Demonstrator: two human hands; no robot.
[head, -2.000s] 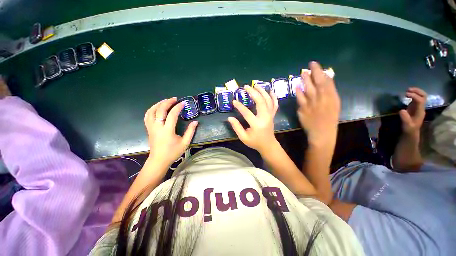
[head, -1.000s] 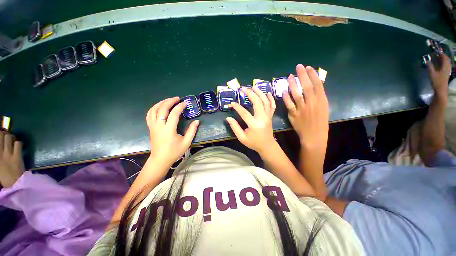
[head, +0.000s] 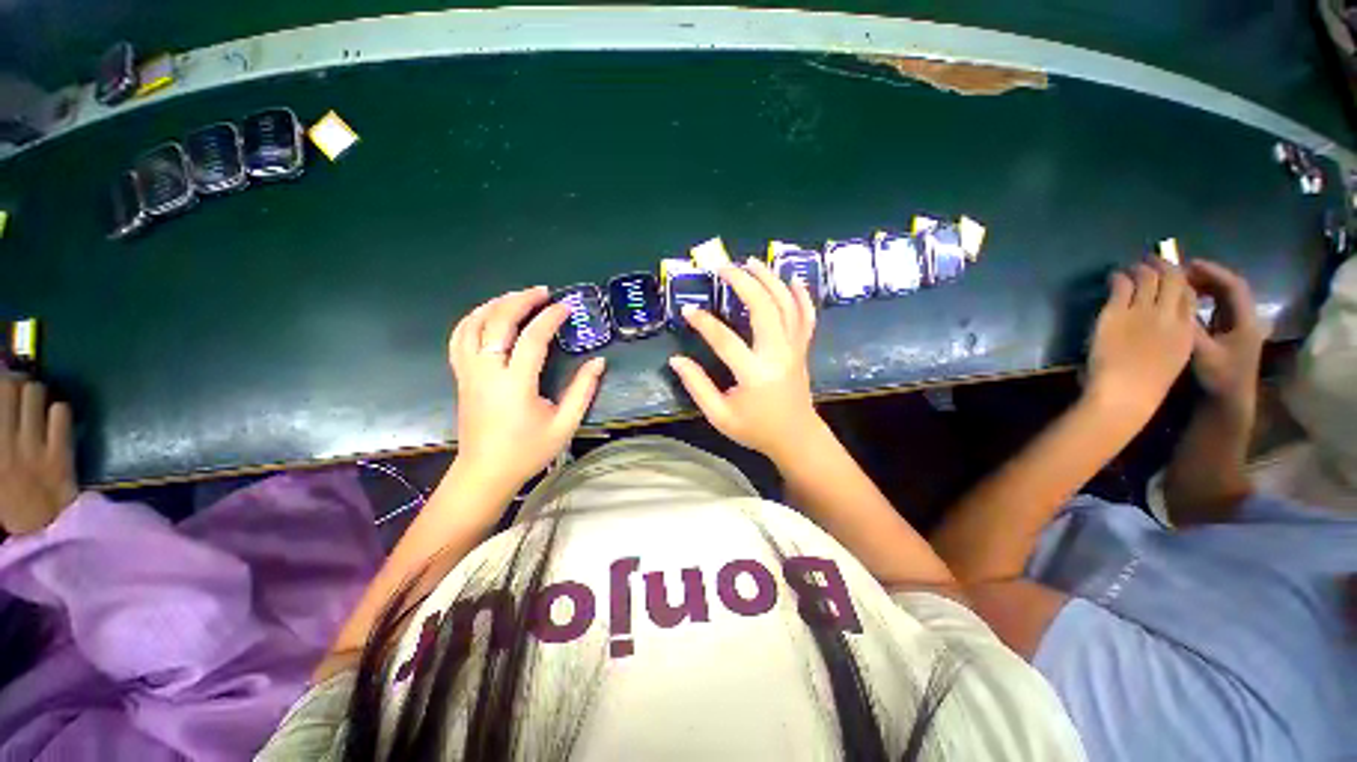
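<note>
A row of several smartwatch units lies on the green bench in front of me. The leftmost watch (head: 582, 319) and the one beside it (head: 637, 304) show dark list screens. My left hand (head: 514, 372) rests at the row's left end, fingertips at the leftmost watch, fingers apart. My right hand (head: 756, 354) is spread over the middle of the row, a finger touching the third watch (head: 691, 292) and others partly hiding the watch beside it. Farther right, two watches glow white (head: 850, 270). Yellow-edged white batteries (head: 710, 255) stick out behind the row.
Unlit watches (head: 216, 158) and a battery (head: 334, 137) lie at far left. The pale divider strip (head: 595, 27) runs across the back, with a dark unit (head: 116, 72) on it. A lilac-sleeved person (head: 164, 596) sits left, a light-blue-clothed person (head: 1191, 625) right.
The neighbour's hand has left the right end of the row and moved to the far right, uncovering watches there. My hands stay nearly in place. The left neighbour's arm has pulled back from the bench.
</note>
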